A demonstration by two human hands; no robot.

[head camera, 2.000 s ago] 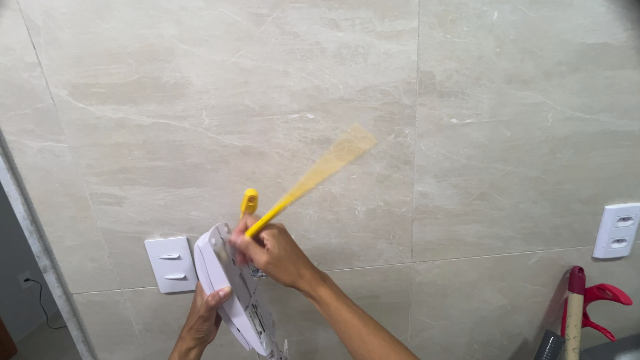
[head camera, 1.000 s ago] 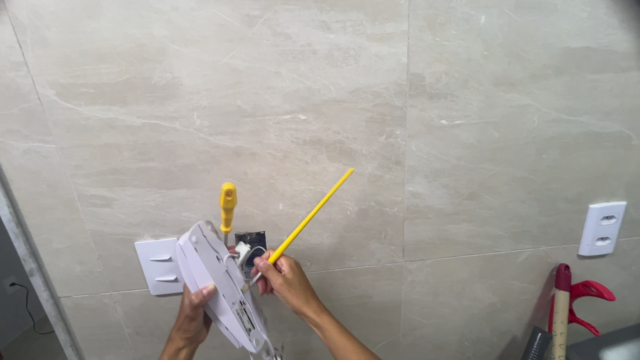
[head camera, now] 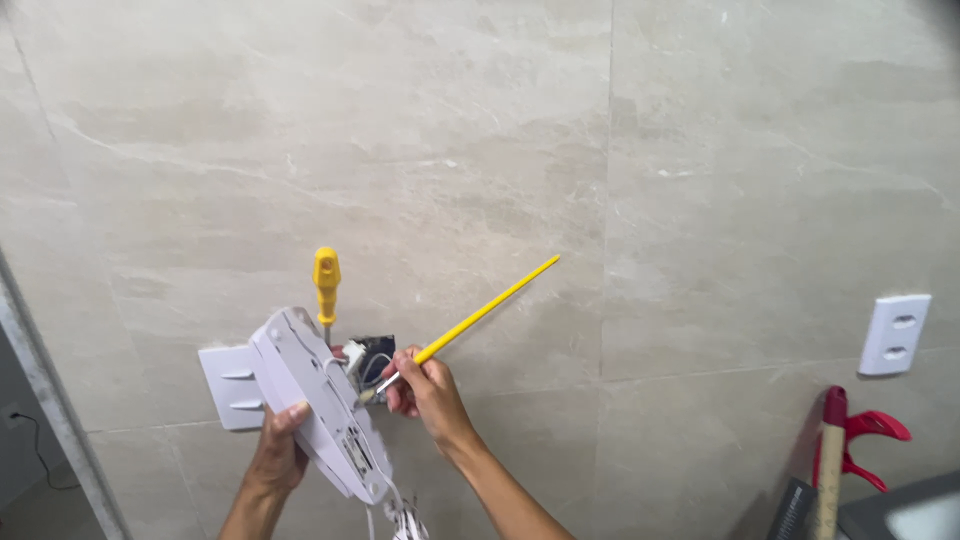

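Observation:
My left hand (head camera: 279, 444) grips the lower left side of a white plastic device (head camera: 319, 397), tilted with its back toward the right. Between the fingers of my right hand (head camera: 424, 390) is a thin paintbrush with a yellow handle (head camera: 487, 306); its pale bristles touch or nearly touch the device's back. A screwdriver with a yellow handle (head camera: 326, 281) stands upright behind the device, its tip hidden. Behind the device, an open wall box (head camera: 381, 352) shows a white module and wires. Bundled white cables (head camera: 406, 521) hang below the device.
On the tiled wall are a white double switch plate (head camera: 229, 386), partly covered by the device, and a white two-socket outlet (head camera: 894, 335) at right. A wooden-handled tool (head camera: 828, 465), a red clamp-like tool (head camera: 874, 426) and a black item (head camera: 793, 511) stand at lower right.
The brush was swinging, blurred, two seconds ago, above the device; its bristle end is now at the device's back. The wall box, hidden two seconds ago, shows now.

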